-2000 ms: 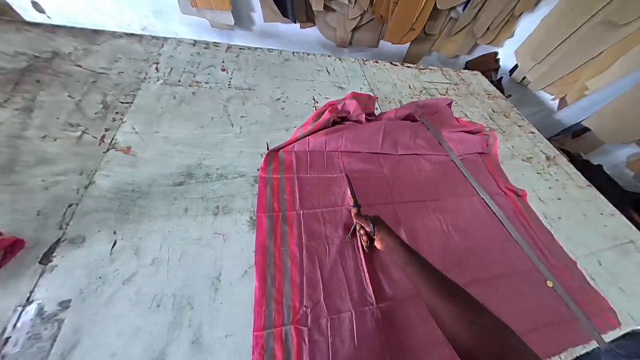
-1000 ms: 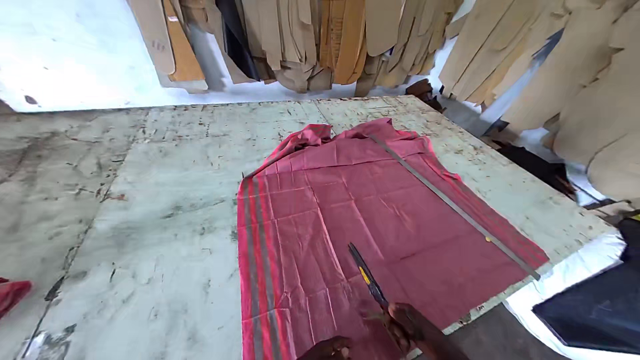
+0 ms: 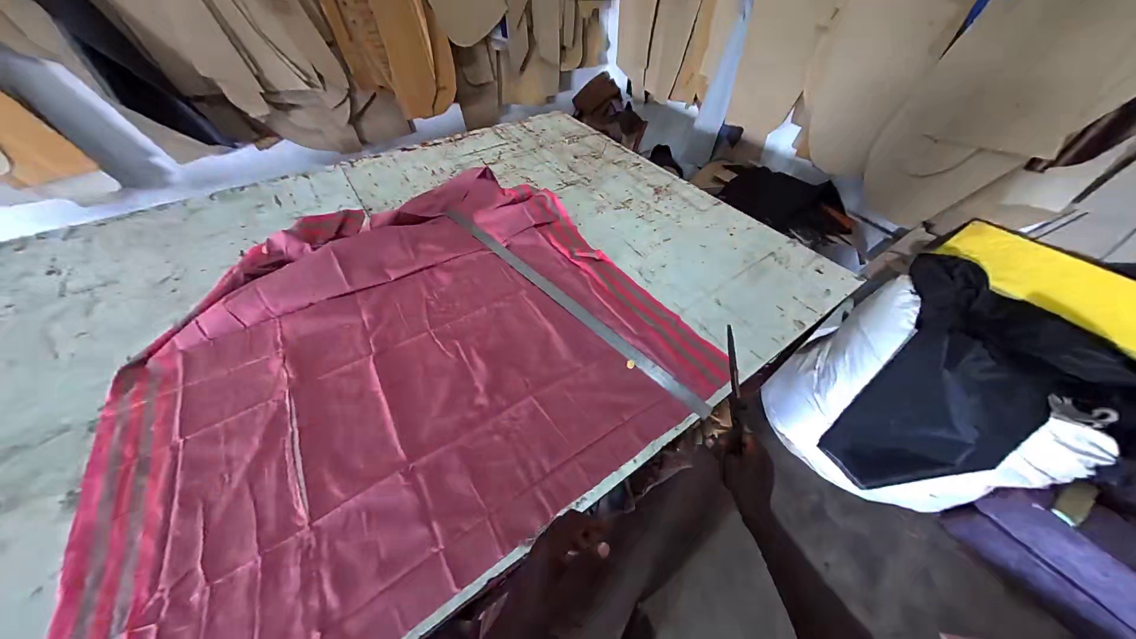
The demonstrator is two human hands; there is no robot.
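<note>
A dark red cloth (image 3: pixel 426 382) with pink and grey striped borders lies spread and creased over the table, bunched along its far edge. Across its right part runs a long metal ruler (image 3: pixel 577 311), its near end at the table's edge. My right hand (image 3: pixel 744 453) is just off that edge, closed on the handles of a pair of scissors (image 3: pixel 732 364), whose blades point up and away, beside the ruler's end. My left hand (image 3: pixel 577 537) is low by the table's near edge, close to the cloth; it is dark and blurred, and whether it holds anything is unclear.
The worn, pale green table (image 3: pixel 737 257) extends beyond the cloth. Brown card patterns (image 3: pixel 382 62) hang along the walls. To the right stands a white bundle (image 3: pixel 799 382) with black material (image 3: pixel 941 408) on it, near a yellow panel (image 3: pixel 1056 275). Dark scraps (image 3: pixel 781 200) lie behind the table.
The view has swung to the right. My right hand with the scissors has moved from over the cloth to the table's near right edge, by the ruler's end.
</note>
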